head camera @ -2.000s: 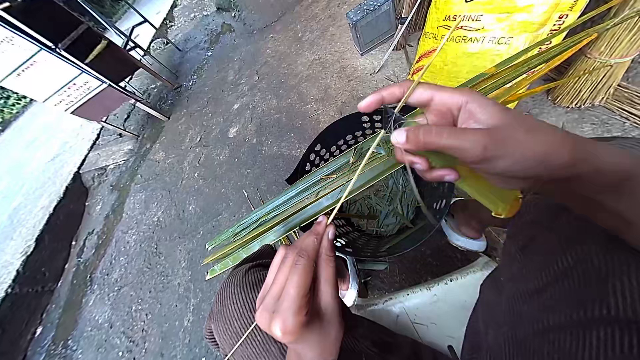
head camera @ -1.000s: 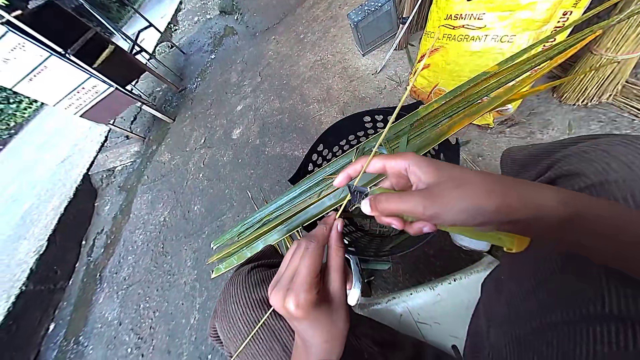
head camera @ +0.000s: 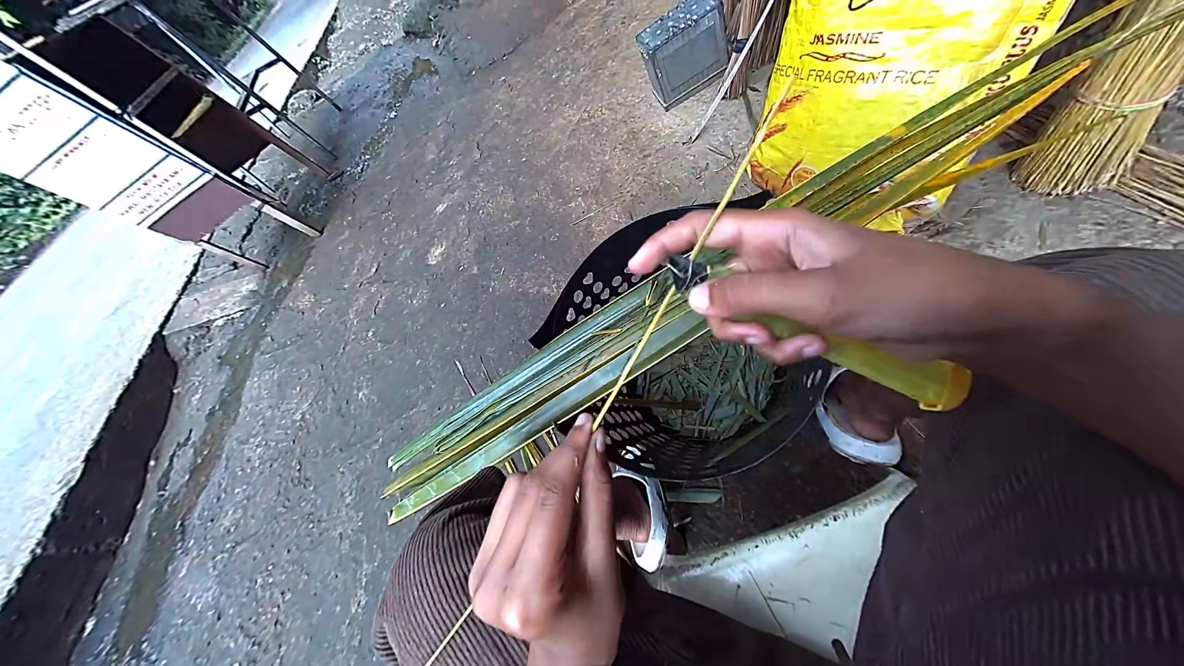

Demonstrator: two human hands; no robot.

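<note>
My left hand [head camera: 555,546] pinches a thin palm leaf midrib [head camera: 638,351], which slants up to the right past my other hand. My right hand [head camera: 786,277] holds a tool by its yellow handle [head camera: 897,370]; the tool's dark head [head camera: 687,272] meets the midrib near my fingertips, and its exact shape is unclear. Long green and yellow palm leaflets [head camera: 518,407] lie across a black perforated plastic basket [head camera: 601,268], passing beneath my right hand. Green shavings [head camera: 712,388] fill the basket's bottom.
Behind the basket stands a yellow rice sack [head camera: 860,102], with a tied bundle of thin sticks [head camera: 1101,129] to its right. A grey metal box [head camera: 684,55] is on the concrete ground. A metal-framed stand with a sign [head camera: 102,157] is at upper left. My knees flank the basket.
From one second ago, my right hand has moved up and away from my left hand along the midrib. My left hand still pinches the midrib.
</note>
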